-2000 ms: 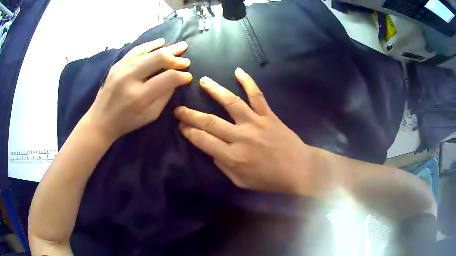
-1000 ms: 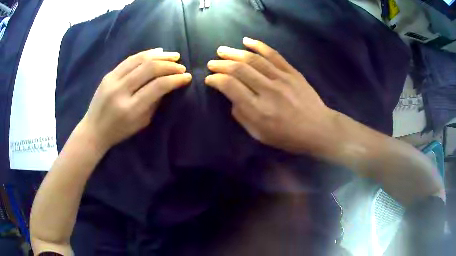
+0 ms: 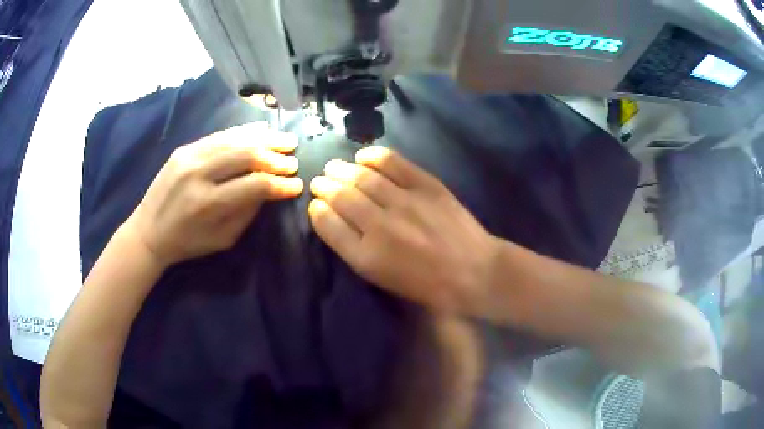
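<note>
A dark navy to purple-black garment piece (image 3: 536,159) covers the table in front of me and hangs over my lap. My left hand (image 3: 214,188) lies on it with fingertips down, left of a fold line. My right hand (image 3: 410,230) lies on it just right of that line, fingers close together. Both sets of fingertips are just below the presser foot area (image 3: 314,121), which is brightly lit and partly hidden. The lockstitch machine (image 3: 494,50) with green ZOJE letters stands above the cloth. The needle cannot be made out.
The white sewing table (image 3: 46,251) shows at left, with a ruler scale along its edge. A dark bundle of cut pieces (image 3: 704,209) lies at right. A basket with mesh (image 3: 622,402) is at lower right. A yellow and black object (image 3: 622,113) sits behind the cloth.
The view has shifted, so the machine head now shows. The hands are nearer each other and close to the presser foot. The zipper-like strip seen earlier is now mostly hidden behind the machine.
</note>
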